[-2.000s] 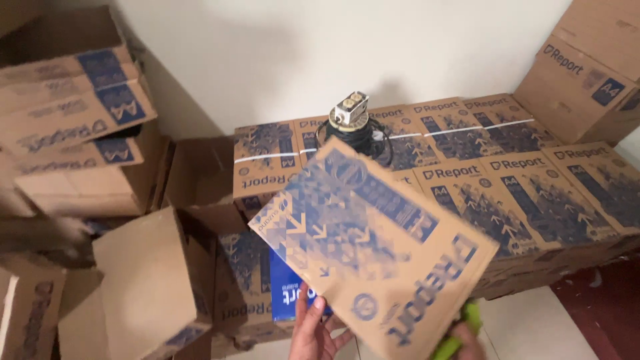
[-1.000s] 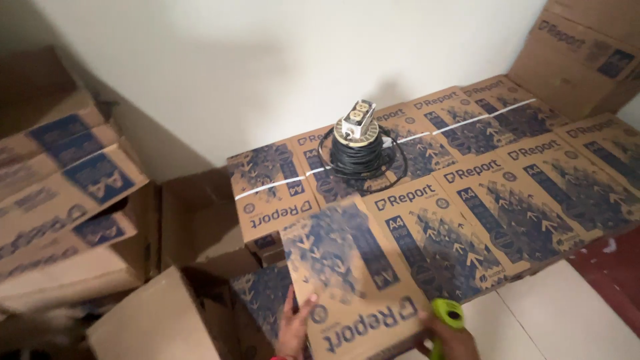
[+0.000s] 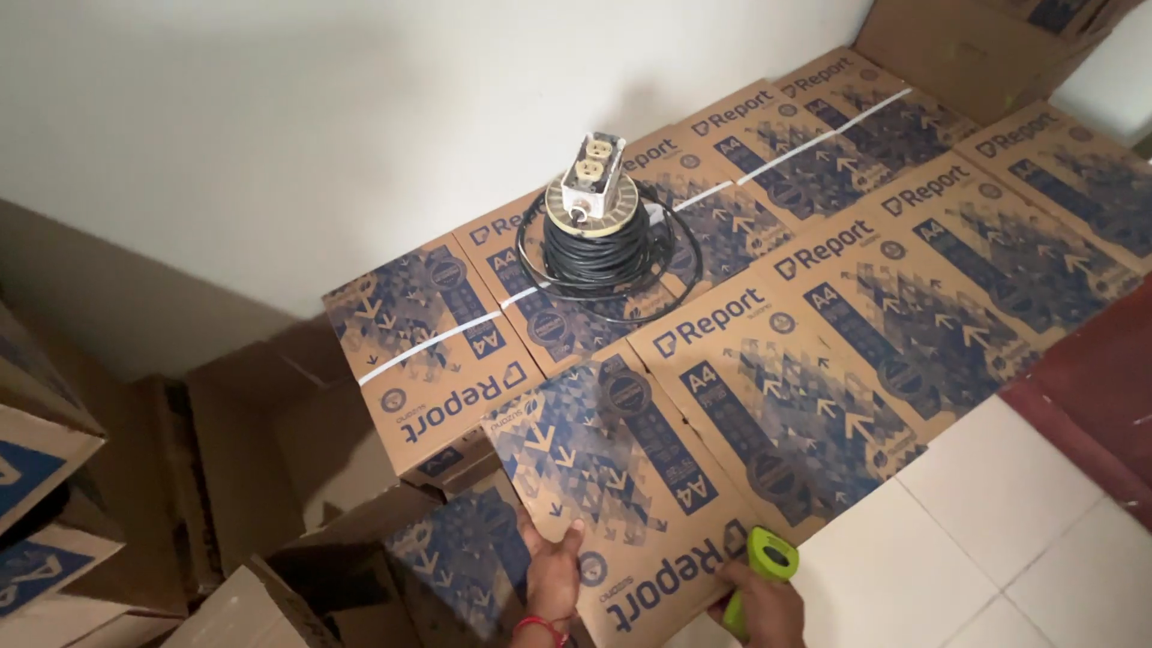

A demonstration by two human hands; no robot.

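My left hand [image 3: 551, 567], with a red cord at the wrist, grips the left edge of a printed cardboard paper box [image 3: 612, 468]. That box lies at the near end of the front row, beside another printed box [image 3: 765, 405]. At its near right corner, my right hand [image 3: 765, 605] holds a lime-green handled tool [image 3: 760, 576], whose working end is hidden; the fingers also touch the box. Behind, a reel of black cable [image 3: 596, 252] topped by a metal outlet box [image 3: 594, 166] stands on the back row of boxes.
Open cardboard boxes [image 3: 270, 432] crowd the left side. A lower printed box [image 3: 472, 549] shows beside my left hand. More boxes [image 3: 954, 54] stand at the back right. White floor tiles [image 3: 927, 540] and a dark red surface [image 3: 1093, 396] lie at the right.
The printed box, tilted up in my hands two seconds ago, has come down level at the near end of the front row. Both hands still hold it, the green tool still in my right.
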